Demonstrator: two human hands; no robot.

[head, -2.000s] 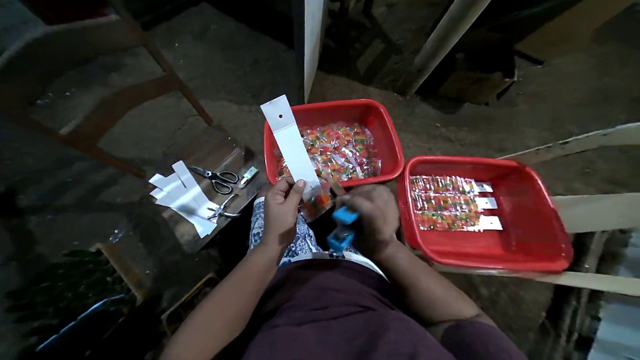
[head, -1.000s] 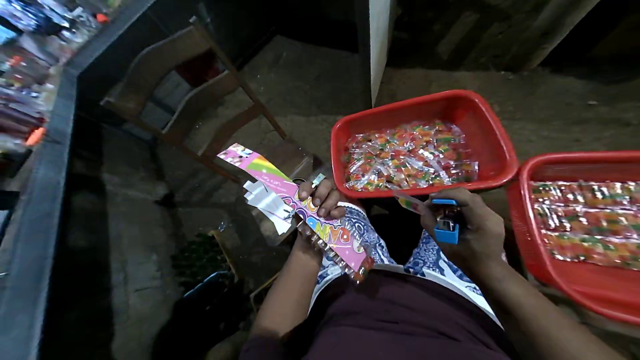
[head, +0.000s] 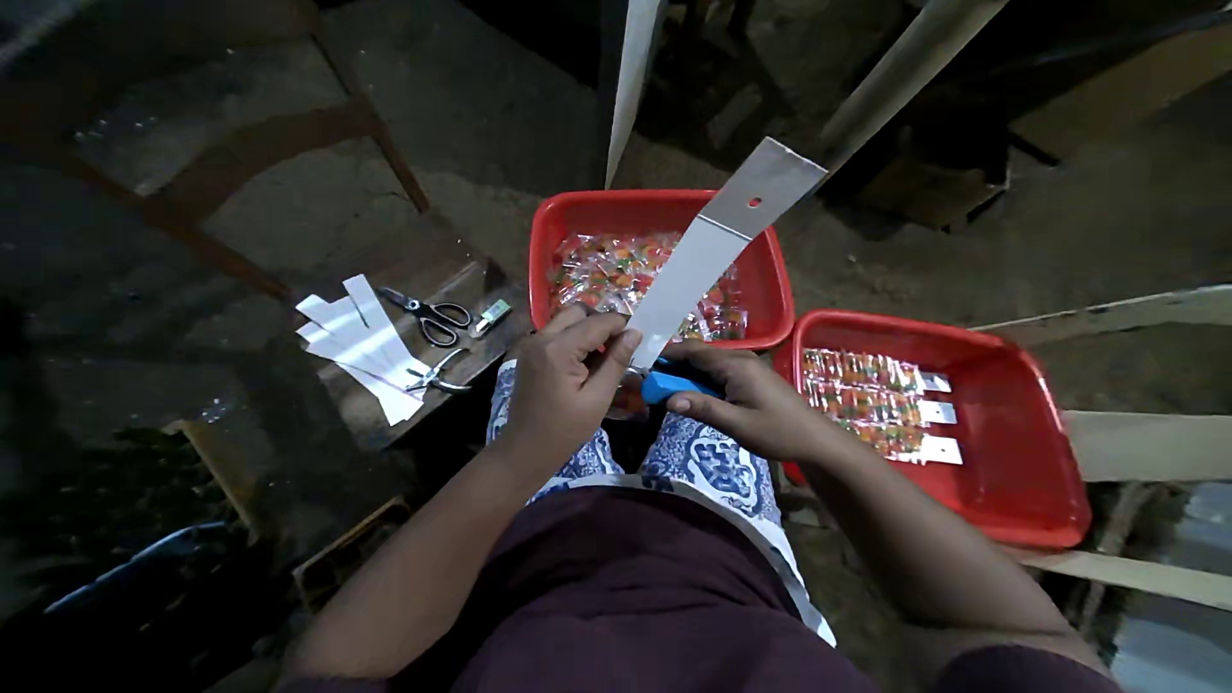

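Observation:
My left hand [head: 577, 371] pinches the lower end of a long cardboard strip [head: 688, 269], its plain side facing up and a small hole near its far end. Closed around a blue stapler [head: 674, 387] is my right hand [head: 746, 395], with the tool's front at the strip's lower end. Part of a candy packet shows below the stapler, mostly hidden by the hands. Beyond them, a red plastic basin [head: 784, 279] holds loose clear packets of colourful candy [head: 606, 269]. In the right red basin [head: 1020, 481] lie several strips with candy packets [head: 866, 399] attached in rows.
On a wooden chair seat [head: 351, 404] at the left lie several blank card strips [head: 361, 337], scissors [head: 438, 318], pliers [head: 438, 373] and a small staple box [head: 491, 318]. Wooden posts [head: 635, 77] stand behind the basins. Pale slats [head: 1145, 448] are at the right.
The strip showed its printed pink side a second ago; now its plain side is up. My right hand has brought the stapler to the strip's lower end. The view has swung back.

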